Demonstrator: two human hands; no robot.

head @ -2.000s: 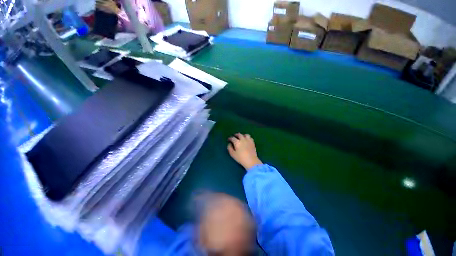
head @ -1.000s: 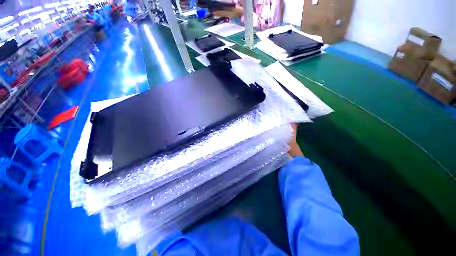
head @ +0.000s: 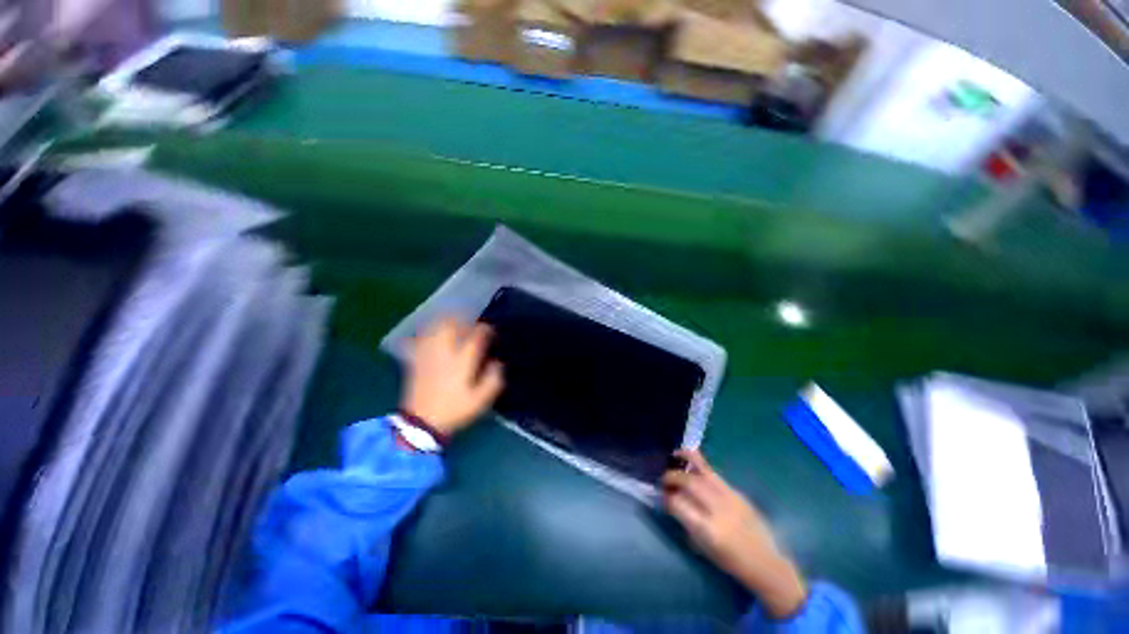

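Observation:
A black display panel point(head: 594, 384) lies on a silvery bubble bag point(head: 526, 266) on the green bench, in the middle of the view. The bag sticks out as a pale border. My left hand point(head: 452, 375) is at the panel's left end, its fingers over the edge, blurred. My right hand point(head: 718, 514) is at the near right corner, its fingertips on the edge of the panel or bag. The blur hides whether either hand grips. A blue and white scraper point(head: 837, 438) lies right of the panel.
A tall stack of bagged panels point(head: 186, 409) stands at the left. A pile of sheets with white liner point(head: 990, 483) lies at the right. Another panel on white wrapping point(head: 204, 74) is at the far left. Brown cartons point(head: 619, 43) line the far side.
The view has swung right from the tall stack. The panel on its bag now lies on the bench in front of me, with both hands at it. Earlier my right hand was beside the stack.

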